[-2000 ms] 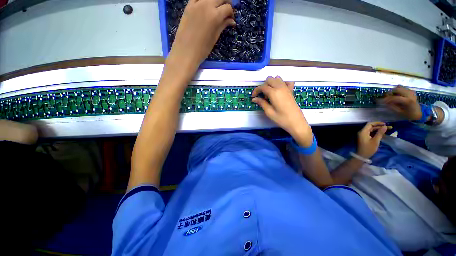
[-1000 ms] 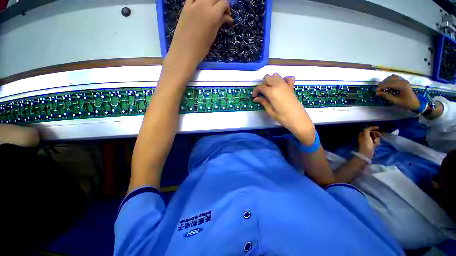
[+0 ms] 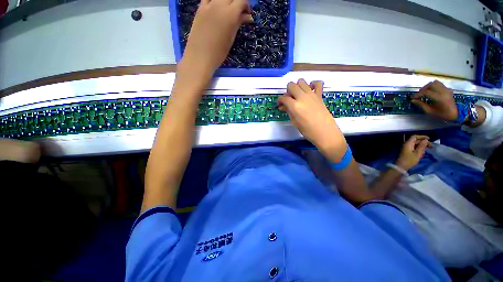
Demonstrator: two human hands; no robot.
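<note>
My left hand (image 3: 219, 22) is over the blue component bin (image 3: 174, 41), partly cut off by the top edge; its fingertips are hidden. The bin is heaped with dark wiry components (image 3: 263, 44). My right hand (image 3: 304, 107), with a blue wrist strap (image 3: 342, 158), is over the green circuit boards (image 3: 242, 109). Its thumb and forefinger point down at the boards; whether they pinch a small component cannot be seen. My left forearm crosses above the boards and hides part of them.
The white rail (image 3: 110, 142) borders the board row. At right, a coworker's hand (image 3: 435, 101) is over the boards and another hand (image 3: 412, 152) is below the rail. Another blue bin (image 3: 481, 60) is at far right. Part of a person's arm (image 3: 19, 150) shows at far left.
The bin has shifted slightly left in view. My left hand stays over it, and my right hand stays at nearly the same spot on the boards. The coworker's hand moved slightly left.
</note>
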